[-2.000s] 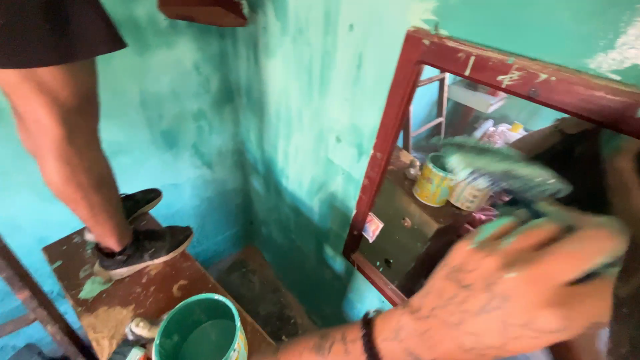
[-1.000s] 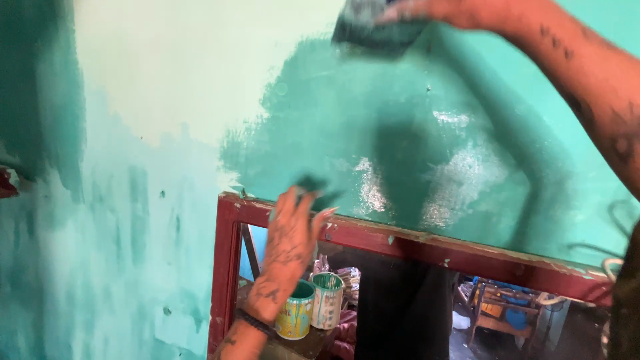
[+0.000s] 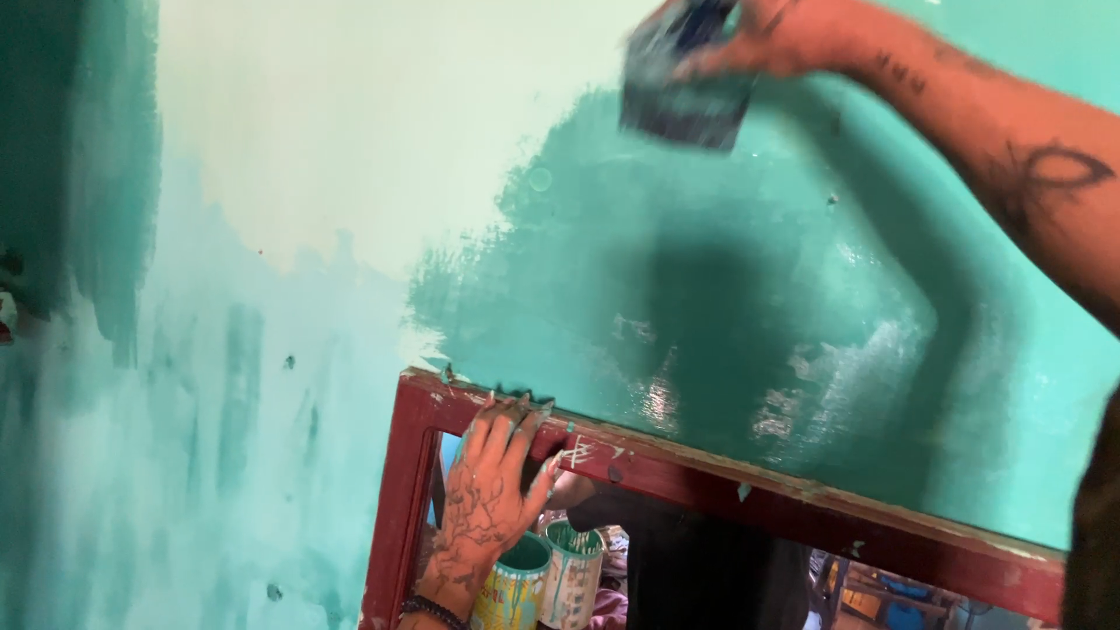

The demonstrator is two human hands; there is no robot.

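Observation:
My right hand (image 3: 744, 44) is raised at the top, shut on a wide paintbrush (image 3: 687, 92), blurred and dark with paint; whether its bristles touch the wall I cannot tell. Around and below it, wet green paint (image 3: 560, 254) covers part of a pale wall (image 3: 350, 114). My left hand (image 3: 494, 481), wearing a dark bead bracelet, rests on the top left of a mirror's dark red wooden frame (image 3: 682, 468), fingertips over its upper edge. Paint marks show on my left fingers and on the frame.
The mirror reflects two paint-streaked cans (image 3: 516, 577), a dark garment and cluttered things at the right. Darker green paint (image 3: 109, 175) covers the wall at the left. Small dark spots or holes mark the wall.
The view has shifted up from the corner, where a person's legs and a paint bucket showed. My left hand has come to rest on the frame's top edge. My right hand stays raised with the brush.

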